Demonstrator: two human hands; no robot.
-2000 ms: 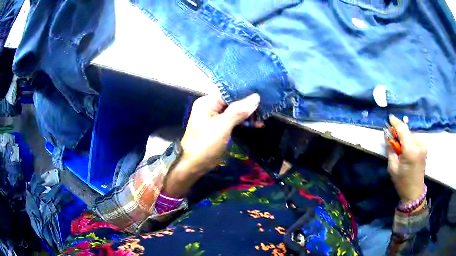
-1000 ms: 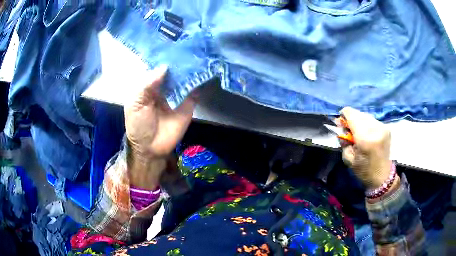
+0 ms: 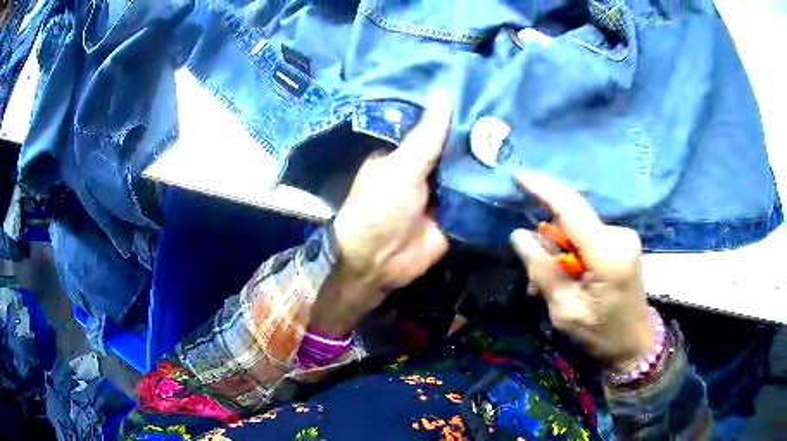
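A mid-blue denim garment [image 3: 595, 129] lies spread on the table, its near edge hanging slightly over the table edge. My left hand [image 3: 388, 220] grips the placket, thumb on top and fingers hidden below. My right hand [image 3: 587, 284] holds orange-red thread snips [image 3: 561, 248] in its palm, their blades mostly hidden. Its index finger and thumb are apart near the garment's front edge; contact is unclear. A round pale piece [image 3: 491, 141] lies on the cloth between the hands. Black labels [image 3: 289, 79] show at the neck.
More denim [image 3: 112, 146] is heaped at the left and hangs over the edge of the white table [image 3: 220, 168]. A blue panel [image 3: 173, 267] stands below. Bunched cloth [image 3: 82, 396] lies at the lower left. My floral-clad lap is below the table edge.
My left hand has moved right from the collar area and taken hold of the placket. My right hand has shifted slightly left and lower, snips still held. The placket has been drawn towards me.
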